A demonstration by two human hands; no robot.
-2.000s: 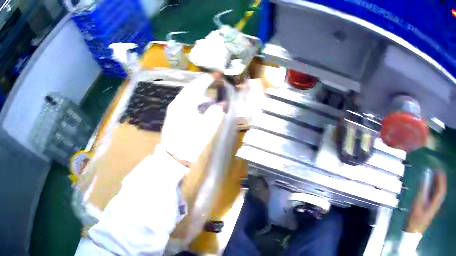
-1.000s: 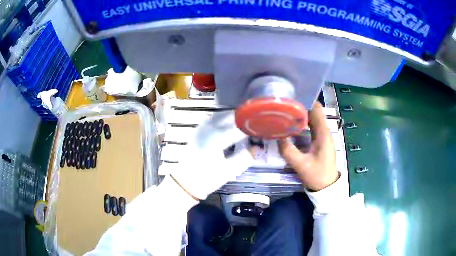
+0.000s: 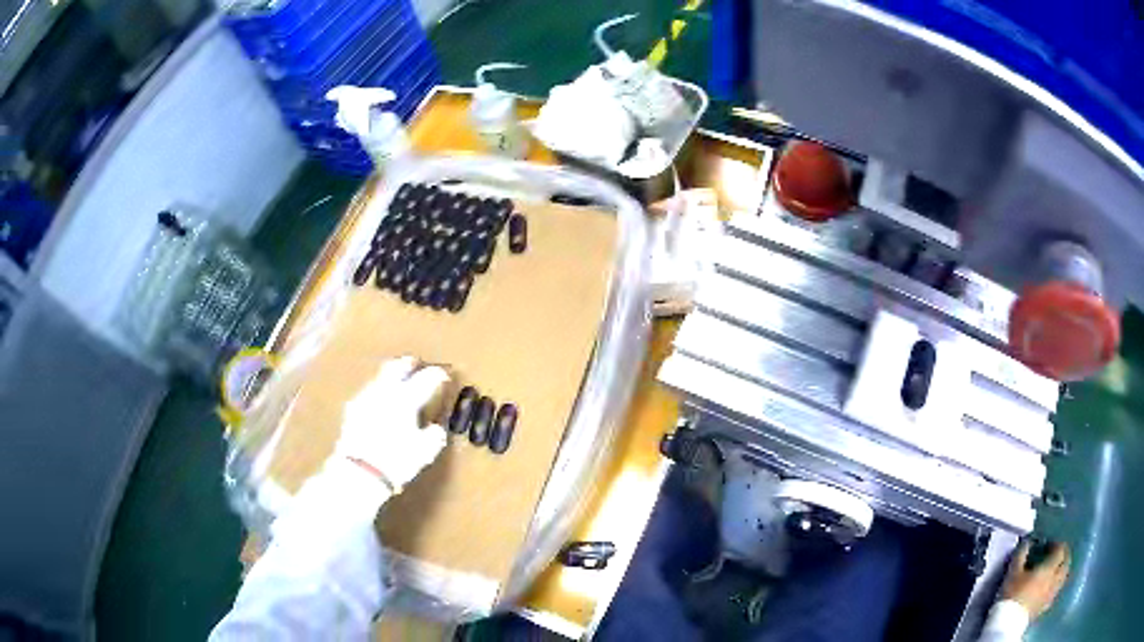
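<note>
My left hand [image 3: 395, 420], in a white glove, is over the tray [image 3: 621, 326]. Its fingertips are just left of a short row of three black parts [image 3: 482, 421]; whether it pinches another part is hidden. A larger group of black parts [image 3: 433, 245] lies in rows at the tray's far left. The white fixture [image 3: 878, 368] on the slotted table [image 3: 772, 307] holds one black part [image 3: 918, 374]. My right hand [image 3: 1035, 579], bare, is small at the lower right, beside the table's front right corner. A dark thing is at its fingers; its grip is unclear.
A red-orange round knob [image 3: 1064, 330] hangs at right, and a second red piece [image 3: 813, 181] is behind the table. White wipes [image 3: 587, 119] and a spray bottle [image 3: 370, 123] stand beyond the tray. A yellow tape roll [image 3: 247, 383] is at its left edge. Blue crates [image 3: 339, 75] are behind.
My left hand has moved from the fixture area to the tray. My right hand has moved from beside the red knob to the lower right. The view has turned, uncovering the fixture with its part.
</note>
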